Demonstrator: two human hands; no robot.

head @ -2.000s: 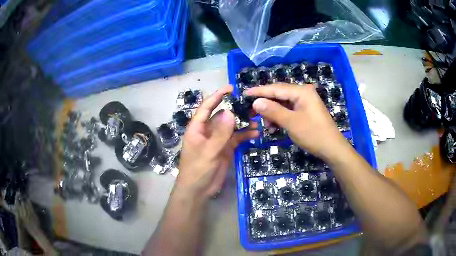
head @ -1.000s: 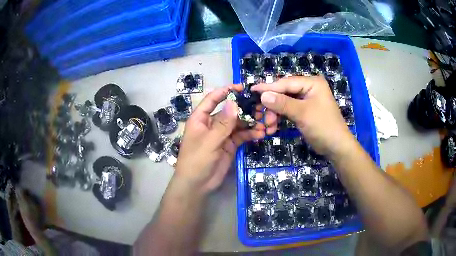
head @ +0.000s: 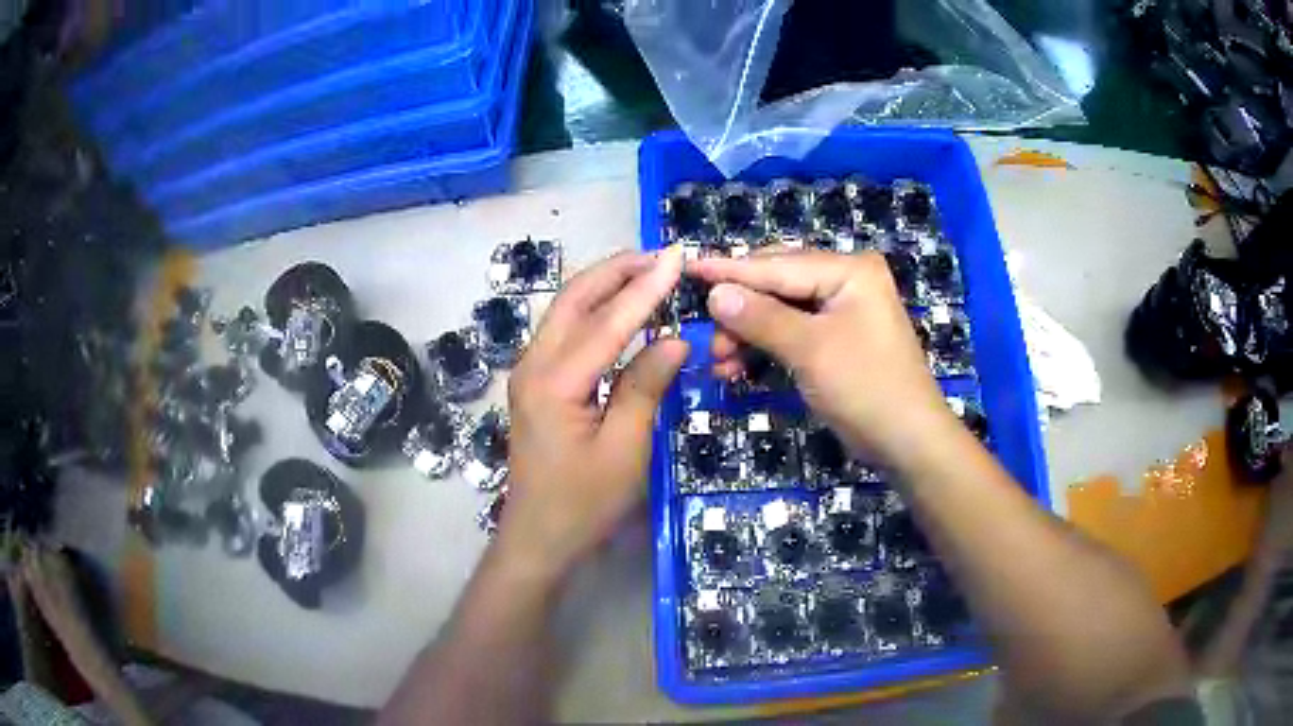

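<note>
My left hand (head: 593,390) and my right hand (head: 827,333) meet over the left part of the blue tray (head: 661,567). Between their fingertips is a small dark camera module (head: 691,295), mostly hidden by the fingers. My left fingers hold its left side. My right thumb and forefinger are pinched at its upper right; whether they hold a separate small part cannot be told. Rows of camera modules (head: 783,535), lenses up, fill much of the tray. Loose modules (head: 499,324) lie on the table left of my left hand.
Round black camera housings (head: 362,397) with boards and wires lie at left. Stacked blue trays (head: 326,114) stand far left. A clear plastic bag (head: 737,85) overhangs the tray's far edge. White cloth (head: 1056,355) and black parts (head: 1219,319) lie right. Another person's hand (head: 64,610) shows at lower left.
The module between my hands was plainly visible and is now mostly covered, as my left fingers have closed over it and changed their hold. The whole view has shifted slightly.
</note>
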